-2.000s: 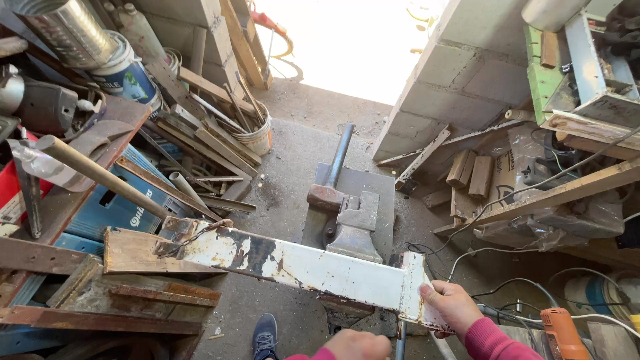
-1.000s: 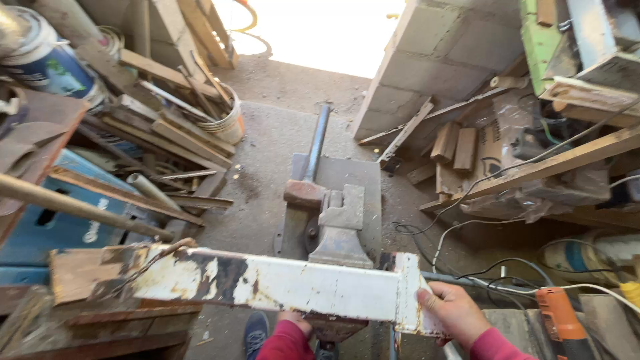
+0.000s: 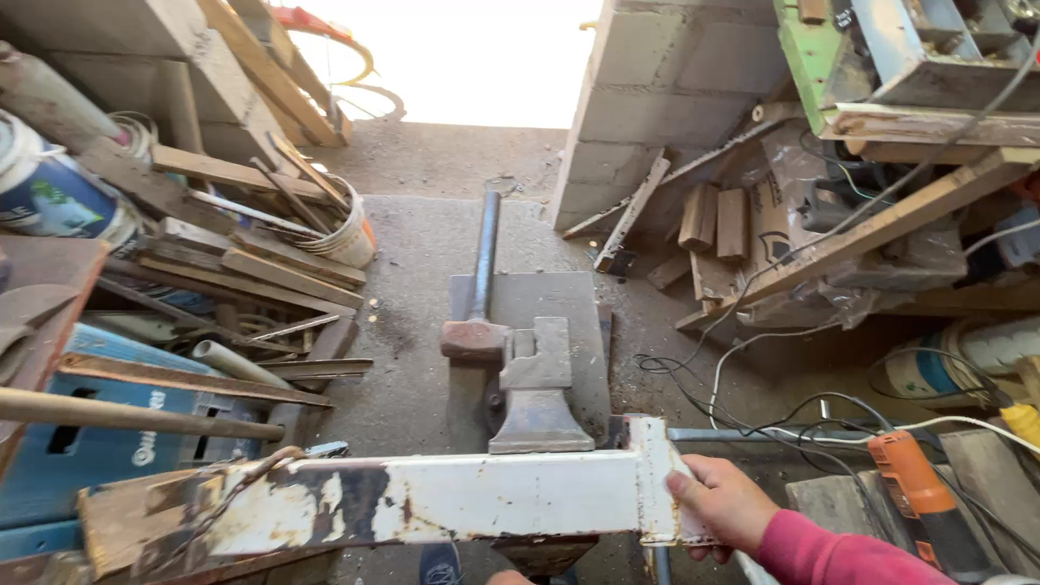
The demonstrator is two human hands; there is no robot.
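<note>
A long rectangular steel tube (image 3: 504,497) with chipped white paint lies crosswise in front of me. A short white crosspiece (image 3: 652,479) joins its right end, and my right hand (image 3: 719,504) grips this end. Only a sliver of my left hand (image 3: 510,578) shows at the bottom edge, below the tube; what it holds is hidden. Just beyond the tube stands a metal bench vise (image 3: 540,390). A sledgehammer (image 3: 475,340) rests against the vise's left side, its handle pointing away. Rusty wire is on the tube's left end.
An orange and black angle grinder (image 3: 918,487) lies at the right among cables (image 3: 691,374). Wood scraps and a bucket (image 3: 349,231) of sticks stand at the left, by a blue crate (image 3: 122,439). A block wall (image 3: 642,97) edges the bright doorway.
My left hand was in front of the tube two seconds ago, then its sleeve showed below it; now only a bit remains in view. My right hand stays on the tube's right end.
</note>
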